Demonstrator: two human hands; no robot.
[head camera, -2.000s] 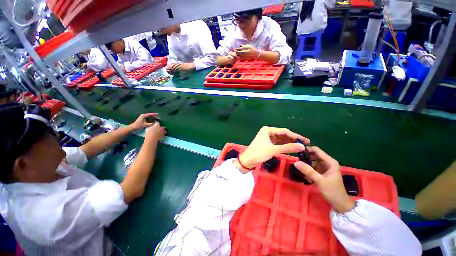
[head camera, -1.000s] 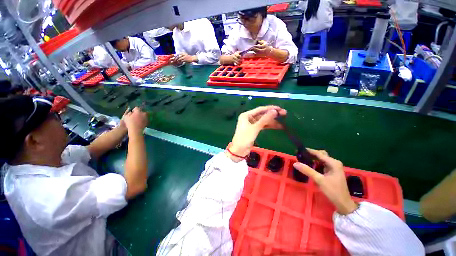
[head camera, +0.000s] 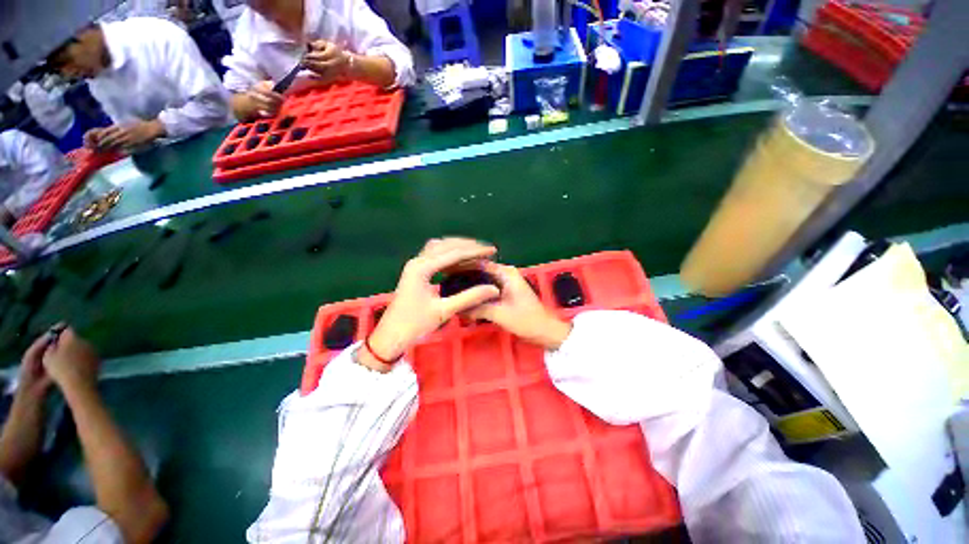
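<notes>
My left hand (head camera: 430, 292) and my right hand (head camera: 513, 305) meet above the far rows of the red compartment tray (head camera: 494, 420). Both hold a black watch (head camera: 465, 284) between them, its strap now gathered in close; my fingers hide part of it. One folded black watch (head camera: 341, 332) fills the tray's far left pocket. Another folded watch (head camera: 568, 289) lies in a pocket right of my hands. A dark piece also shows in a pocket beside my left hand, mostly hidden by it.
The green conveyor belt (head camera: 393, 218) runs beyond the tray, with black strapped pieces at left. A tan roll (head camera: 767, 202) stands right of the tray, with papers (head camera: 887, 329) nearer me. A neighbour's hands (head camera: 62, 356) are at left. A worker across the belt handles a dark strip over stacked red trays (head camera: 308, 128).
The view has swung right, bringing in the tan roll and papers. The strap that was stretched between my hands is gathered in, and my hands have come together.
</notes>
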